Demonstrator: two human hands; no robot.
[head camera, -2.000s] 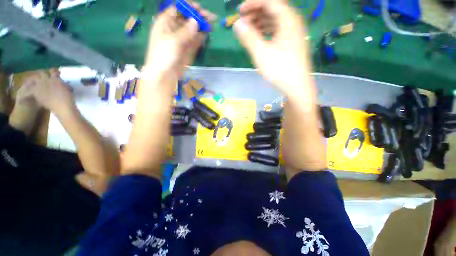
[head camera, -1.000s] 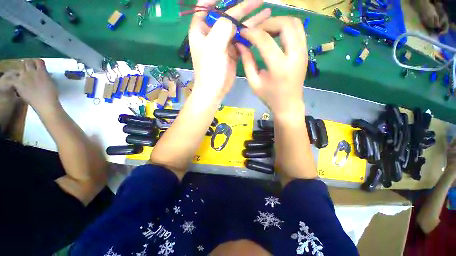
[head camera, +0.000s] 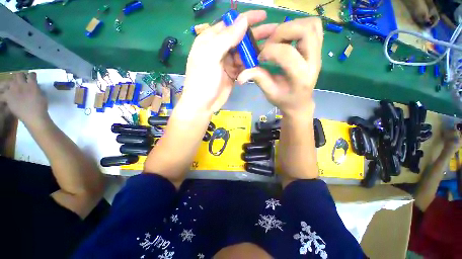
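A bright blue battery cell (head camera: 246, 49) is held tilted above the grey ledge and green mat, with thin red wires at its upper end. My left hand (head camera: 215, 60) grips it between thumb and fingers. My right hand (head camera: 289, 63) is beside its lower end with fingers curled; whether the fingertips grip or only touch it is hard to tell. A dark part shows behind the cell, mostly hidden by my fingers. Black oval housings (head camera: 259, 152) lie in a short row between the yellow sheets (head camera: 230, 154).
Battery-and-board assemblies (head camera: 121, 94) line the white sheet at left. A heap of black housings (head camera: 392, 136) lies at right. A blue bin (head camera: 387, 31) and pale cable (head camera: 413, 63) are upper right. A metal rail (head camera: 48, 44) is upper left. Other people's arms show at both sides.
The blue cell is now tilted steeply, lower in view and more exposed between my hands. The green piece seen beside it one second ago is out of sight. The whole view has shifted slightly.
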